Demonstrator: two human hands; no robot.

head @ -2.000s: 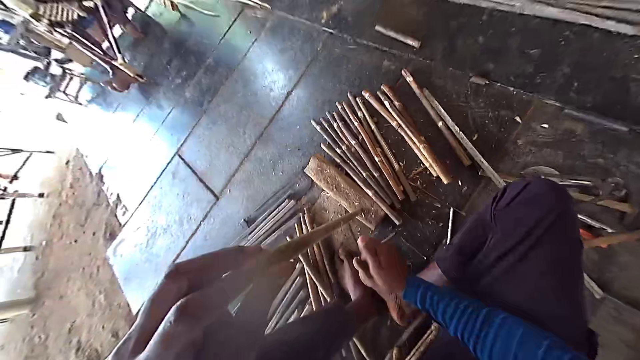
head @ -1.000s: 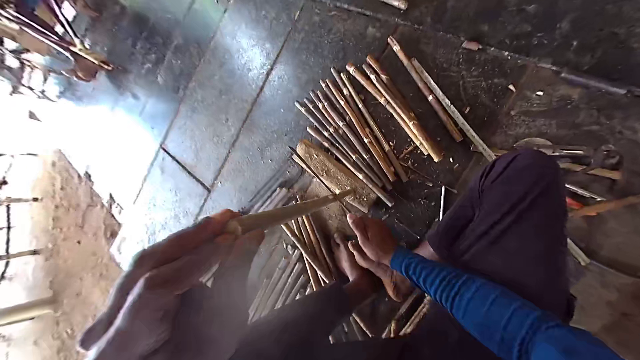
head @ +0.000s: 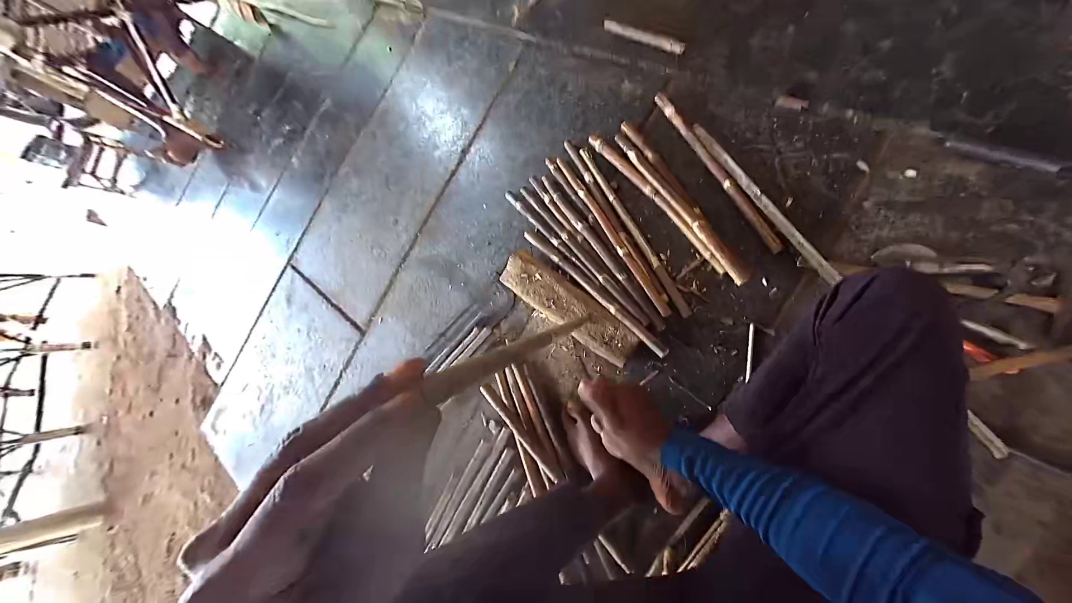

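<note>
My left hand (head: pixel 335 477), large and blurred at lower left, is closed on a pale tapered stick (head: pixel 502 353), whose thin end points right over a flat wooden block (head: pixel 553 306) on the floor. My right hand (head: pixel 624 423), below a blue sleeve, has its fingers curled beside my bare foot (head: pixel 590 452). A thin dark tip shows just above these fingers; whether they hold it, I cannot tell. Several brown jointed cane sticks (head: pixel 599 226) lie side by side beyond the block. More thin sticks (head: pixel 523 419) lie under and beside my left arm.
Two thicker canes (head: pixel 678 209) and a long pale stick (head: pixel 766 205) lie further right. Past my bent knee (head: pixel 871 368) are wood strips (head: pixel 1005 297) and scraps. Shavings dot the dark slab floor (head: pixel 377 167). At upper left, a person is partly visible near a pile of sticks (head: pixel 109 92).
The pale stick in my left hand has shifted slightly against the wooden block behind it. My right hand stays low beside my foot.
</note>
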